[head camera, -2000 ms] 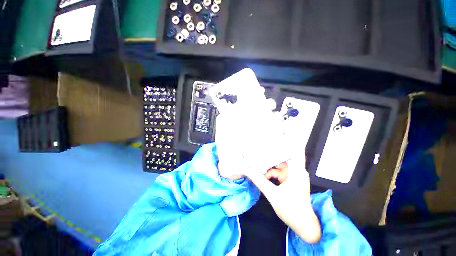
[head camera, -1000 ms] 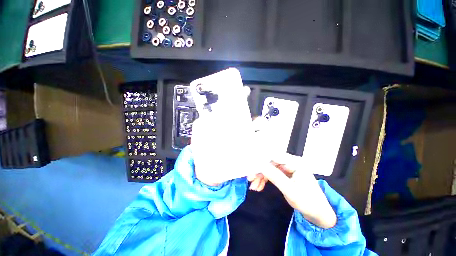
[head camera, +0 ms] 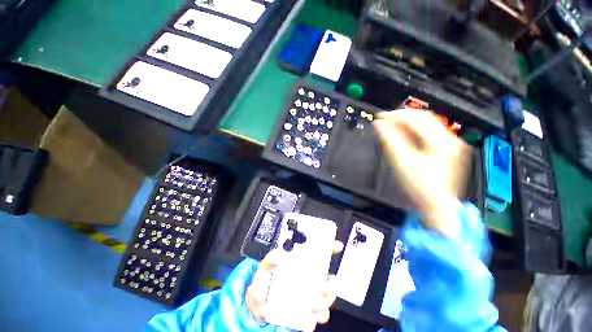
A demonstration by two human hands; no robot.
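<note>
My left hand holds a white back cover over the lap tray, its dark camera cluster at the upper left. My right hand is raised, blurred, over the bench compartment tray; whether its fingers hold anything cannot be told. Camera rings fill the tray's left compartment, and a few lie in the one beside it. In the lap tray a dark phone body lies left of the held cover. Another white back cover lies right of it, and one more is partly behind my right sleeve.
A lens parts tray is left of the lap tray. A turnover tray of white covers is upper left. A black press stands behind the compartment tray. Blue sheets and a tray of dark bodies are right. A carton is left.
The view has shifted, showing the press and more bench. My right hand has left the held cover and moved up and right over the bench tray. My left hand still holds the cover, now lower.
</note>
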